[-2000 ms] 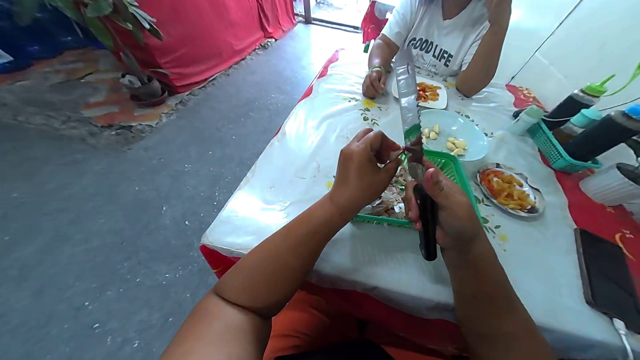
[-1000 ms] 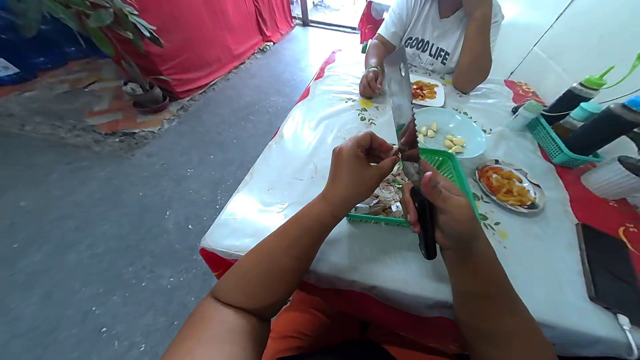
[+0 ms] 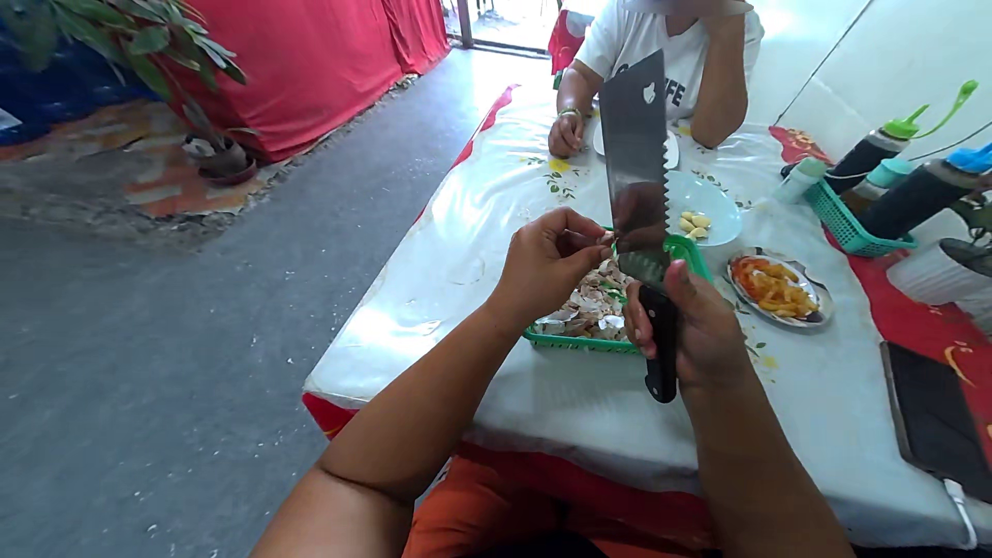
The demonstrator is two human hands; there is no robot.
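Note:
My right hand (image 3: pixel 697 325) grips the black handle of a wide knife (image 3: pixel 637 155), its blade upright, serrated along the right edge. Close to the blade's left side, my left hand (image 3: pixel 550 260) pinches a small piece, probably garlic, mostly hidden by the fingers. Both hands are over a green plastic basket (image 3: pixel 581 342) holding papery garlic skins (image 3: pixel 593 302). Behind the blade, a pale blue plate (image 3: pixel 717 205) bears several peeled garlic cloves (image 3: pixel 694 225).
Right of the basket is a plate of fries with red sauce (image 3: pixel 775 288). Sauce bottles (image 3: pixel 914 194) stand in a teal basket (image 3: pixel 845 221); a phone (image 3: pixel 938 411) with a cable lies at the near right. Across the table sits a person (image 3: pixel 666 70), one forearm on the tabletop.
The knife blade has turned so its broad face shows more and covers part of the plates behind. Both hands stay over the basket.

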